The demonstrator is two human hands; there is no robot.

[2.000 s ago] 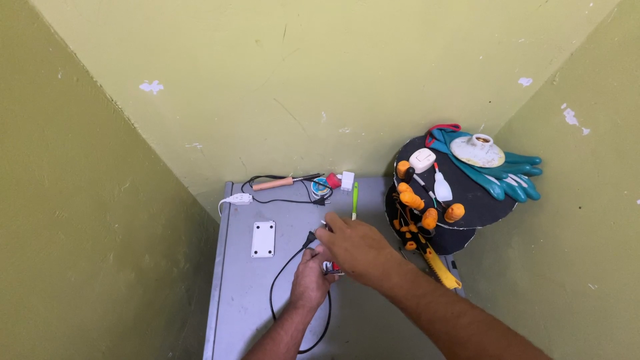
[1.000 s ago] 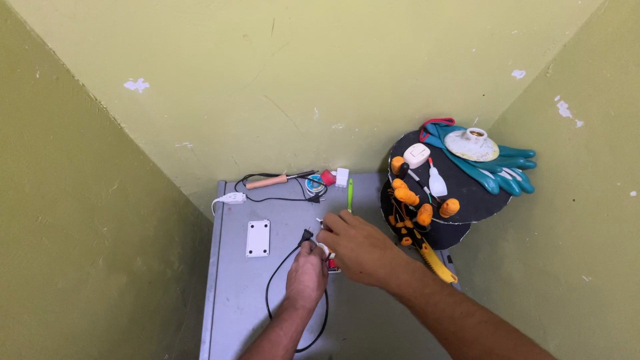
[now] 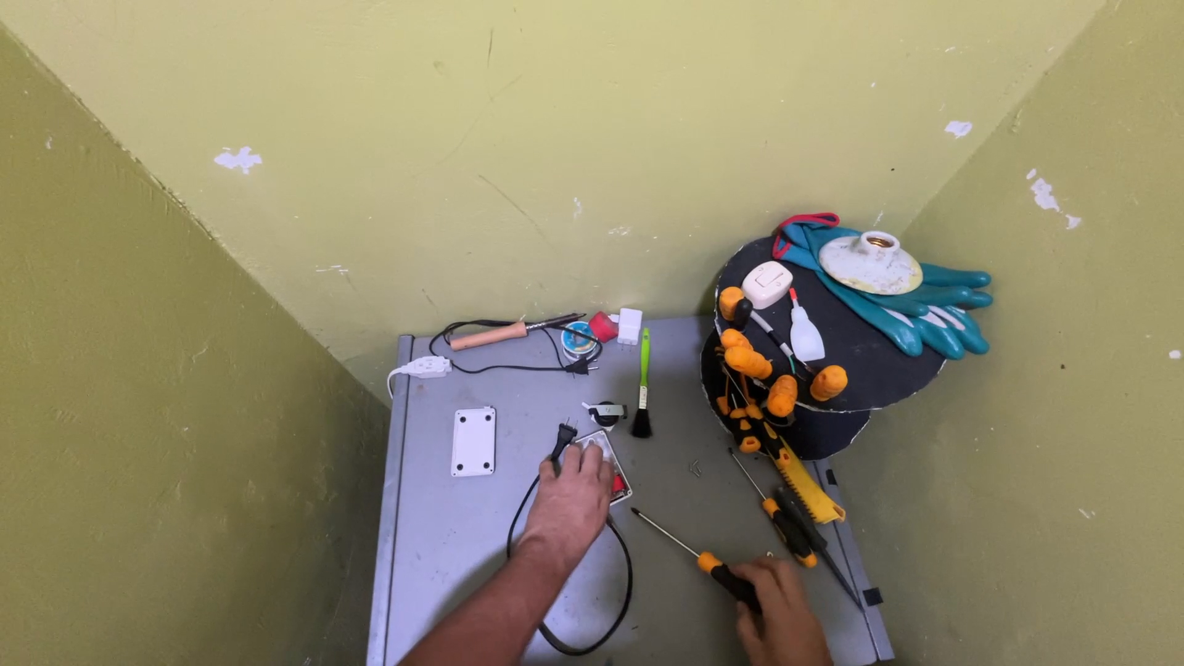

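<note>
My left hand (image 3: 573, 495) rests over an open white plastic case (image 3: 622, 470) with red parts inside, its fingers on the case; their exact grip is hidden. Beside the fingers lies the black plug (image 3: 565, 435) of a looped black cord. At the lower right my right hand (image 3: 782, 606) has its fingers at the black and orange handle of a screwdriver (image 3: 717, 569), whose shaft points up and left toward the case. Above the case sits a small black and metal part (image 3: 606, 413). A white cover plate (image 3: 474, 441) lies to the left.
A soldering iron (image 3: 490, 335), a solder spool (image 3: 579, 340), a white adapter (image 3: 629, 326) and a green brush (image 3: 644, 384) lie toward the wall. At right, a black tiered stand (image 3: 860, 384) holds orange-handled tools, teal gloves (image 3: 925, 305) and a lamp socket (image 3: 871, 264). Another screwdriver (image 3: 786, 529) lies near the edge.
My right hand has moved away from my left hand, down and to the right, to a screwdriver. The case and the small black and metal part are now in plain view.
</note>
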